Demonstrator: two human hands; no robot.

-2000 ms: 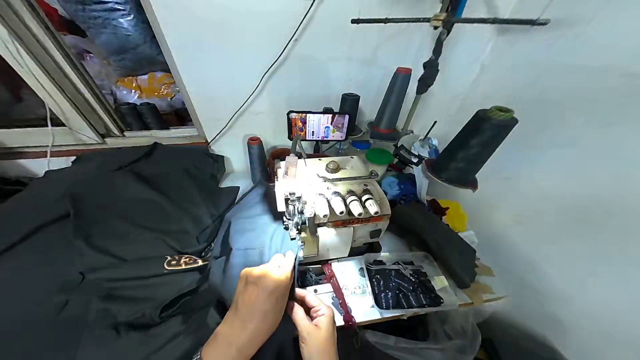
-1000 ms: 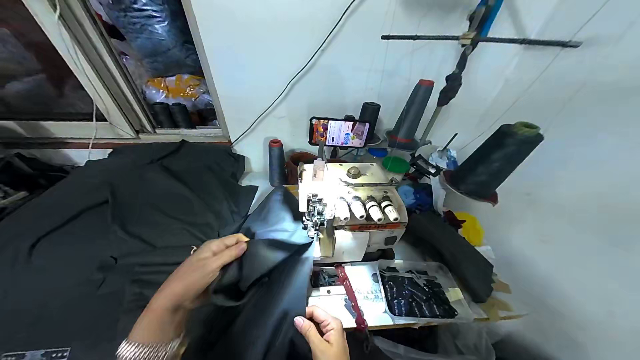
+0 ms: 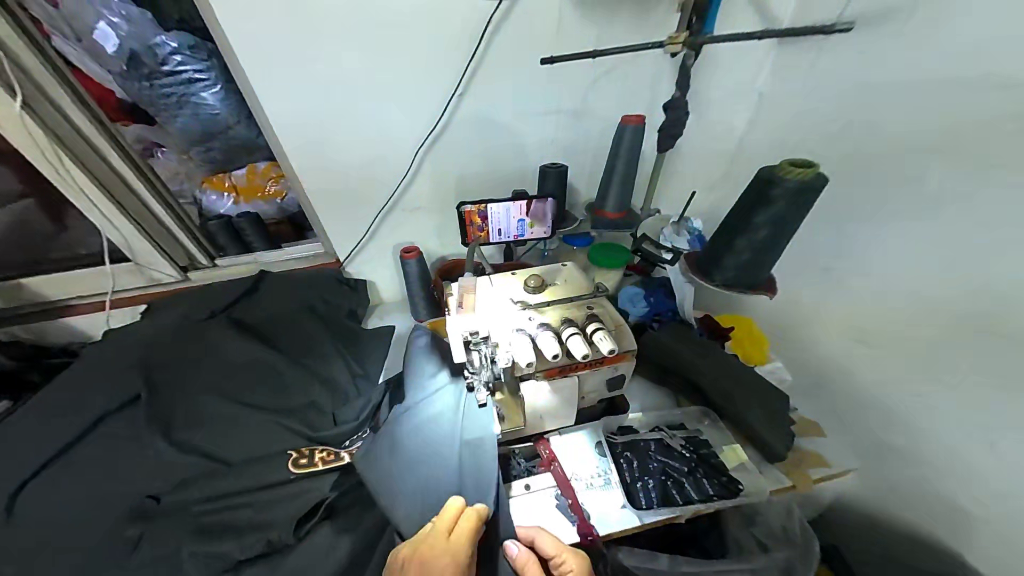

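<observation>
An overlock sewing machine [image 3: 552, 320] stands at the middle, its lamp lighting the presser foot [image 3: 482, 372]. Dark grey fabric [image 3: 436, 432] lies at the foot and runs down toward me. My left hand [image 3: 440, 540] grips this fabric near its right edge, fingers curled. Just to its right, my right hand [image 3: 548, 552] pinches the edge of the cloth between thumb and fingers. Both hands are partly cut off by the bottom of the view. A large black garment [image 3: 240, 384] with raised lettering spreads over the table on the left.
A clear plastic tray [image 3: 672, 460] of small dark pieces sits right of the machine's front, beside a dark red strap [image 3: 566, 488]. Behind stand a phone [image 3: 508, 220], thread cones [image 3: 620, 172] and a green-lidded jar [image 3: 610, 256]. A large cone [image 3: 760, 228] is at right, above folded dark cloth [image 3: 716, 388].
My left hand, which held the fabric up left of the machine a second ago, is now lower and close to my right hand. The raised folds of cloth now lie flatter.
</observation>
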